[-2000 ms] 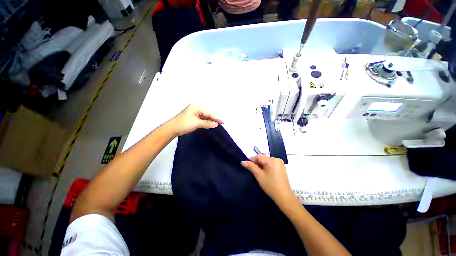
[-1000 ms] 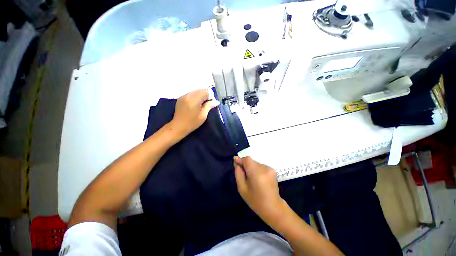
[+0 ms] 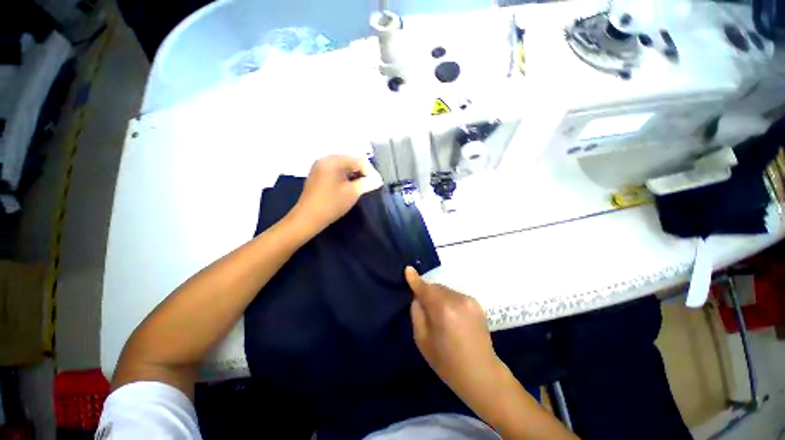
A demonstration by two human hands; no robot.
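A dark cloth panel (image 3: 327, 292) lies over the table's front edge and hangs toward my lap. A narrow dark strip (image 3: 415, 230) with a slight shine lies along the panel's right edge, its far end at the presser foot (image 3: 404, 191). My left hand (image 3: 334, 191) pinches the panel's far edge just left of the foot. My right hand (image 3: 452, 322) pinches the near end of the edge by the strip. The fingertips of both hands are partly hidden against the cloth.
The white sewing machine (image 3: 620, 129) stands at the right. A small dark bundle (image 3: 710, 210) lies under its arm, near a yellow item (image 3: 631, 197). A white strip (image 3: 700, 273) hangs at the table edge. Dark pieces (image 3: 615, 369) hang right of my lap. A red crate (image 3: 82, 400) is at lower left.
The cloth and both hands have moved from the left of the strip up against it, at the presser foot. The view has turned and come closer. In the last second little has changed.
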